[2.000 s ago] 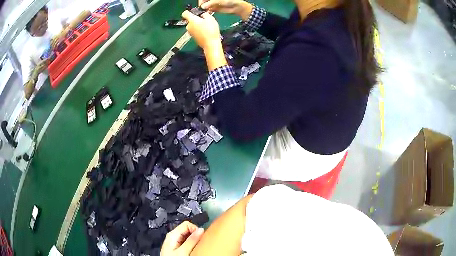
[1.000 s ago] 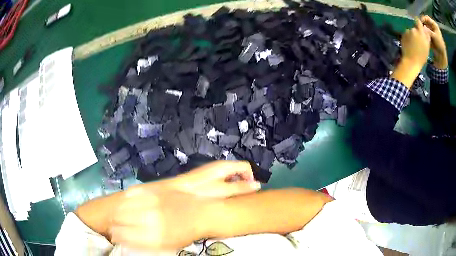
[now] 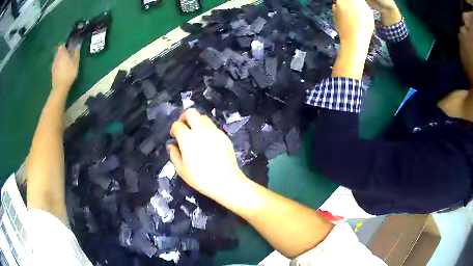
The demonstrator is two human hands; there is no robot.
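My left hand (image 3: 65, 67) reaches over the green belt at the upper left. Its fingertips are at a dark keypad phone (image 3: 78, 35), which is blurred; whether they grip it cannot be told. Another phone with a pale key grid (image 3: 97, 40) lies just right of it. My right hand (image 3: 203, 153) is over the large heap of black pieces (image 3: 150, 130), palm down with curled fingers. What is under its fingers is hidden. Pale and shiny grey pieces show among the black ones.
The belt's cream edge rail (image 3: 155, 49) runs between belt and heap. More phones (image 3: 190, 5) lie at the top. A neighbouring worker's sleeve (image 3: 339, 94) and hands are close on the right. White sheets (image 3: 13, 223) lie at lower left. A cardboard box (image 3: 399, 239) stands at lower right.
My hands were together at the heap's near edge. My left hand is now out over the belt and my right hand is over the heap. The view has shifted.
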